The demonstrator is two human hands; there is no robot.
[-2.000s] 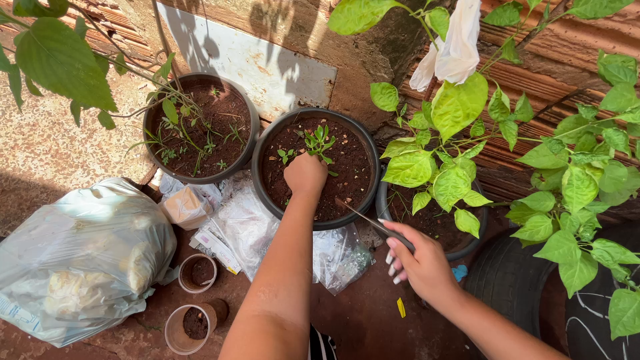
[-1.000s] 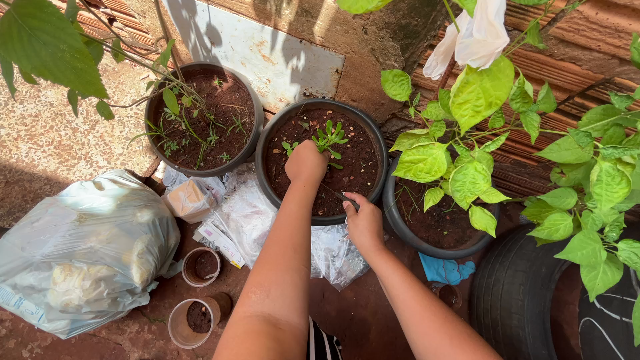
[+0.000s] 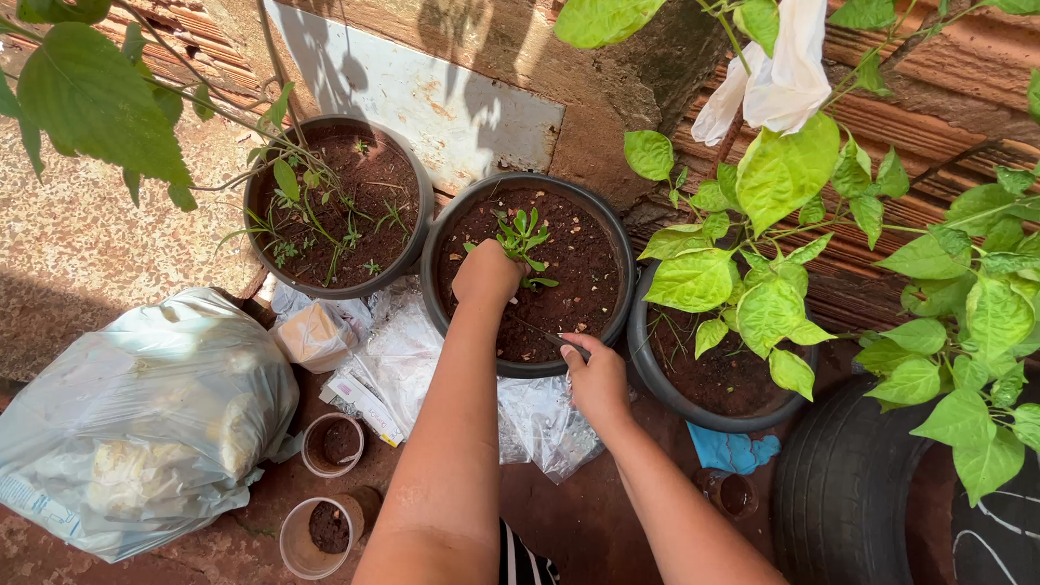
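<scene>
A round dark plastic pot point(image 3: 621, 276) of reddish-brown soil stands in the middle. My left hand point(image 3: 487, 276) is over its left half, against the base of a small green leafy plant point(image 3: 522, 236); its fingertips are mostly hidden, so its grip on the plant does not show clearly. My right hand point(image 3: 597, 378), at the pot's front right rim, is closed on the dark handle of a thin-bladed tool, seemingly a knife point(image 3: 536, 329). The blade points left across the soil, its tip close to my left hand.
Another soil pot point(image 3: 418, 183) with plants adjoins at the left, and a third point(image 3: 650, 366) at the right under broad leaves point(image 3: 691, 280). Nearby are a full plastic bag point(image 3: 154, 406), plastic cups point(image 3: 292, 540), clear plastic bags point(image 3: 406, 341), a blue cloth point(image 3: 731, 448) and a tire point(image 3: 829, 479).
Two seconds ago the blade was raised over the pot's right rim; my right hand has since moved in, and the blade now lies low over the soil. My left hand stays at the plant.
</scene>
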